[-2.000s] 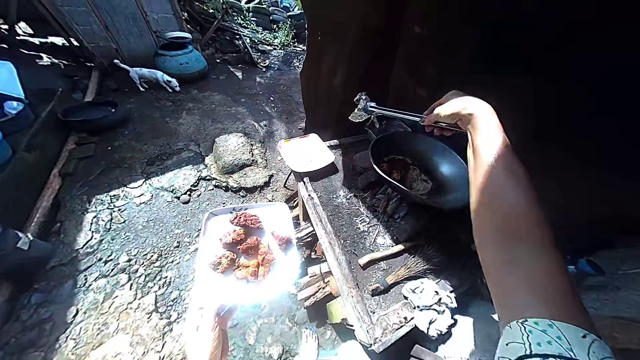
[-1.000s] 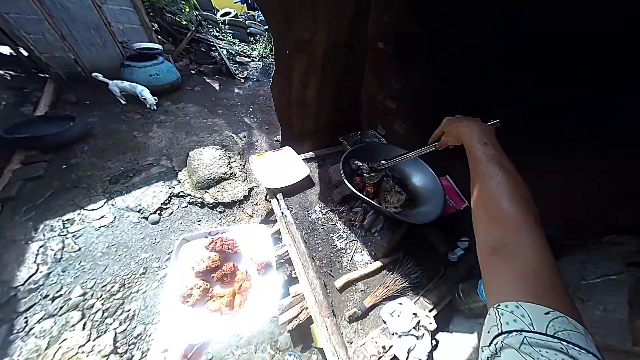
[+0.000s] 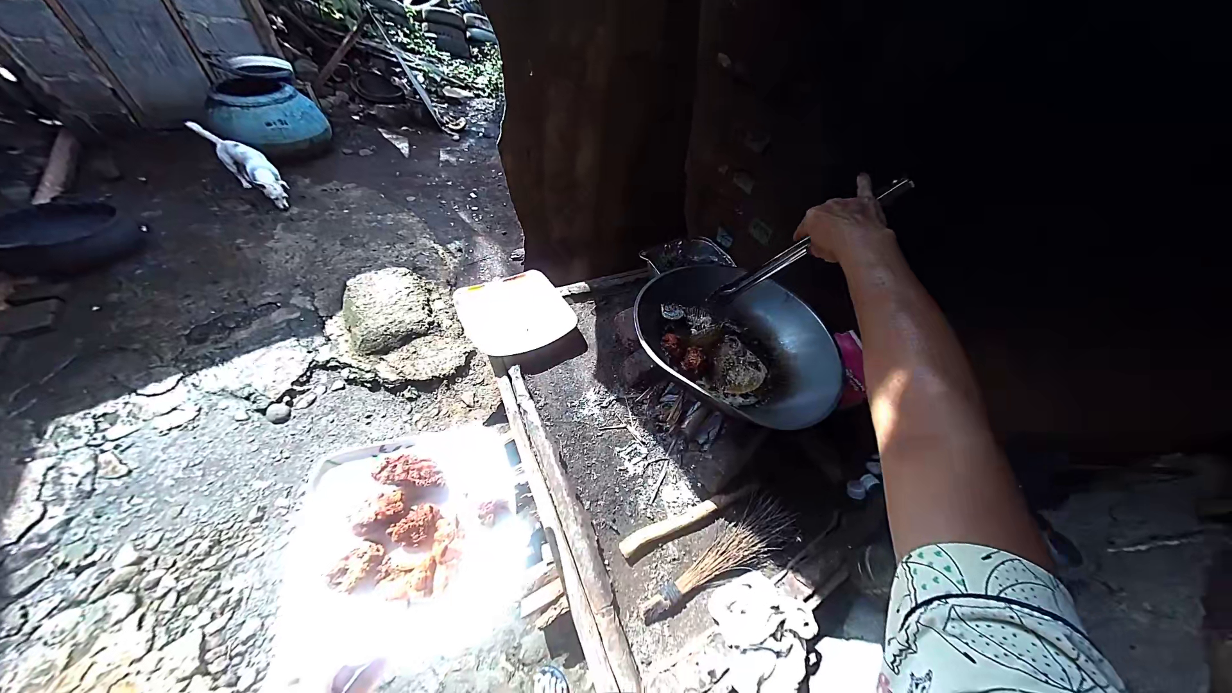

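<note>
My right hand [image 3: 847, 226] grips long metal tongs [image 3: 775, 265], whose far end reaches down into a dark wok [image 3: 804, 356] at the right of centre. Frying pieces of food [image 3: 695, 358] lie in oil in the wok. At the lower left, a white tray [image 3: 327, 476] holds several reddish-brown fried pieces [image 3: 416, 525], strongly lit by the sun. My left hand [image 3: 358, 676] shows only in part, washed out by glare, at the tray's near edge; its fingers are not clear. A white plate or lid [image 3: 517, 313] lies between tray and wok.
Below the wok are ash and firewood [image 3: 698, 423]. A stick [image 3: 683, 526], a bristle brush [image 3: 731, 558] and a crumpled white cloth [image 3: 760, 626] lie nearer. A wooden beam [image 3: 558, 520] edges the hearth. Farther off are a rock [image 3: 387, 310], a white dog [image 3: 252, 171] and a blue pot [image 3: 269, 120].
Two seconds ago the tongs were raised above the wok's far left side with a dark piece at their tips; their end is now down inside the wok. The dog's head has lowered.
</note>
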